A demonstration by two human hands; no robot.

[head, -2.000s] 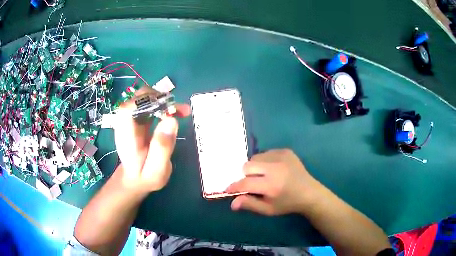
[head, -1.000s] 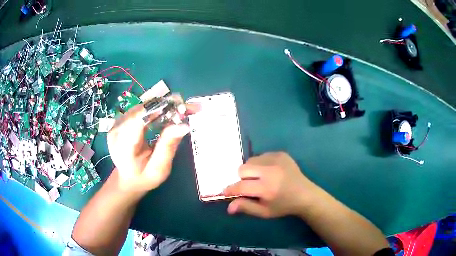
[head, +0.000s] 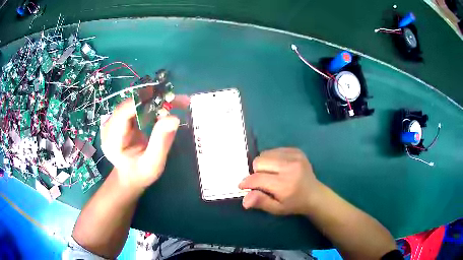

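My left hand holds a circuit board between thumb and fingers, above the green table and left of the phone. The board is blurred; a pale strip and a red wire stretch from it toward the heap. A smartphone lies flat with a glaring white screen. My right hand rests at the phone's lower right edge, fingers curled, fingertips at its corner; I cannot tell whether it grips the phone. A tangled board heap covers the left of the table.
Two black speaker housings, one larger-looking and one further right, lie on the table with blue batteries and loose leads. Beyond the pale table edge, the conveyor belt carries another unit at upper right and one at upper left.
The board in my left hand has turned, showing its component face and a long pale strip. My right fingertips have shifted slightly right on the phone. The belt units have moved left.
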